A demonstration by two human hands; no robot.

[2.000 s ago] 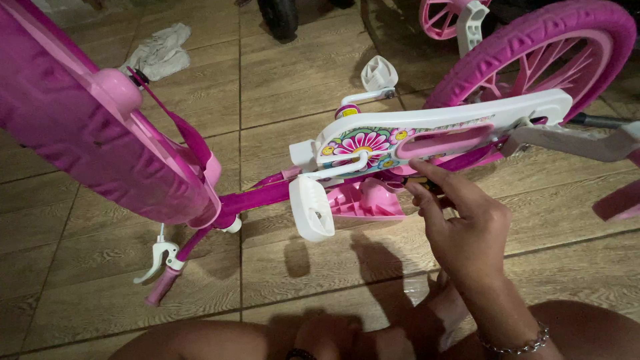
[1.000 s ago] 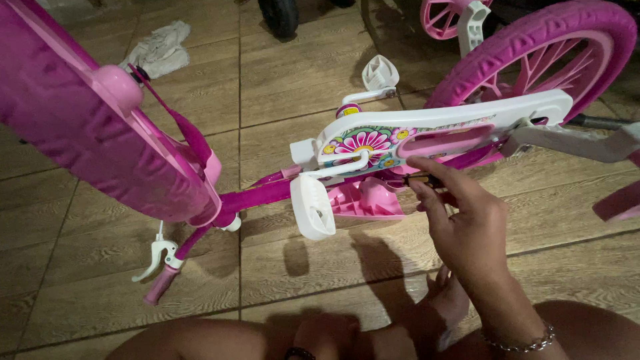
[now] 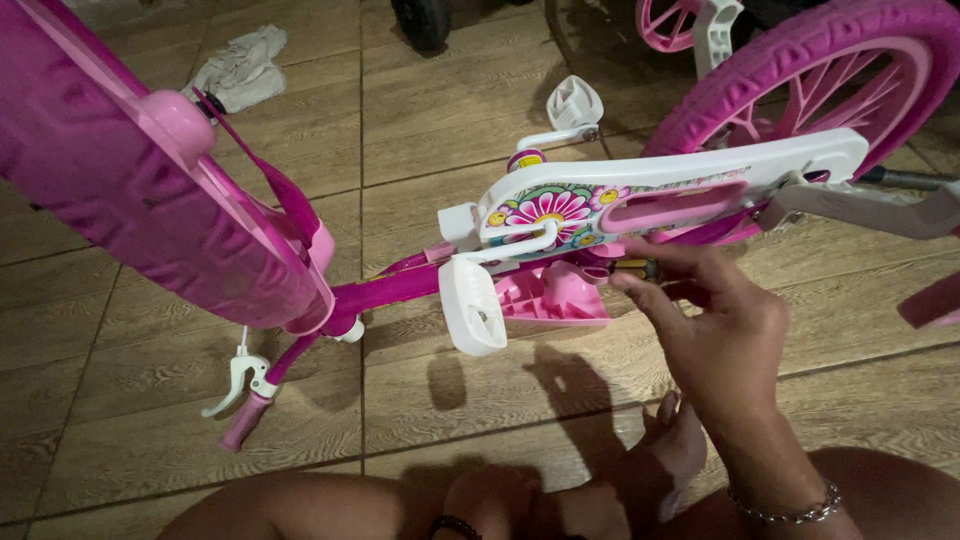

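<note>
A child's pink and white bicycle lies upside down or on its side on the floor; which, I cannot tell. My right hand [image 3: 720, 322] grips a small screwdriver with a yellow and black handle [image 3: 636, 268] by thumb and fingers. Its tip is hidden at the magenta frame tube [image 3: 397, 289], just below the white chain guard with flower stickers [image 3: 675, 171]. Under the frame lies a pink plastic part [image 3: 551, 296], left of my fingers. The near white pedal [image 3: 472, 306] is further left. My left hand [image 3: 491, 499], in shadow by my legs with a dark bracelet, is hard to make out.
The front wheel [image 3: 142, 180] fills the upper left, above a handlebar grip [image 3: 246, 424] and brake lever [image 3: 236, 382]. A pale cloth [image 3: 244, 69] lies behind it. The rear wheel [image 3: 795, 82] and a training wheel [image 3: 667, 22] are at upper right. My bare foot [image 3: 667, 450] is below.
</note>
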